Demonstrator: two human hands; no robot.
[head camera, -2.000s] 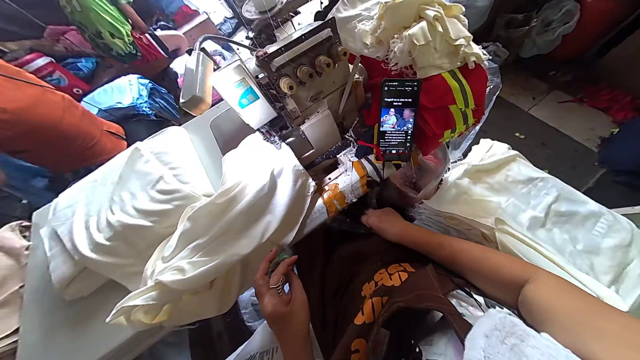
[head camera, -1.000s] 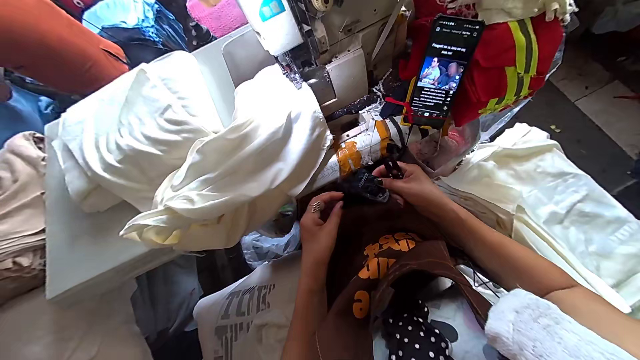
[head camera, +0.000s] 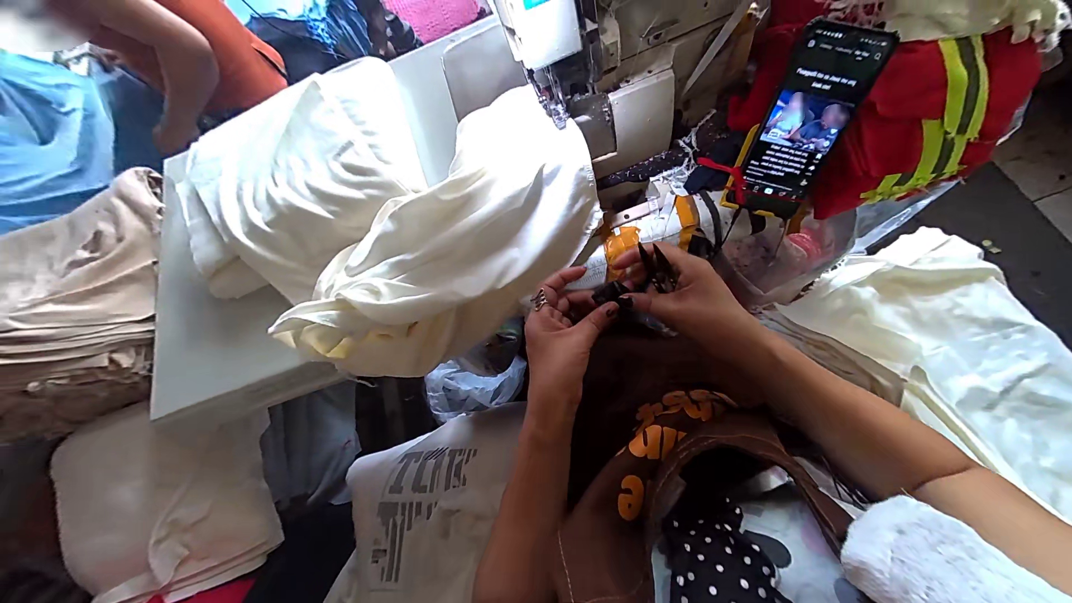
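My left hand (head camera: 561, 322), with a ring on one finger, pinches a small black item (head camera: 610, 291) that I cannot identify, above the brown fabric on my lap. Touching the same item from the other side, my right hand (head camera: 682, 289) also holds dark thread snips (head camera: 658, 266), their points upward. Brown fabric with orange lettering (head camera: 657, 442) lies below both hands. Cream fabric (head camera: 469, 243) drapes over the sewing machine's table (head camera: 243, 360), one edge near the needle area (head camera: 553, 105). A lit phone (head camera: 808, 117) leans against red cloth, right of the machine.
Red fabric with yellow-green stripes (head camera: 930, 109) is bundled at upper right, above cream cloth (head camera: 963, 327). Folded beige fabric (head camera: 75, 310) is stacked at left. A person in orange (head camera: 226, 59) is at upper left. A plastic bag (head camera: 473, 385) hangs below the table edge.
My left hand has moved from the green item at the cream cloth's edge to meet my right hand. Both hands now hold the black item. The view has shifted closer.
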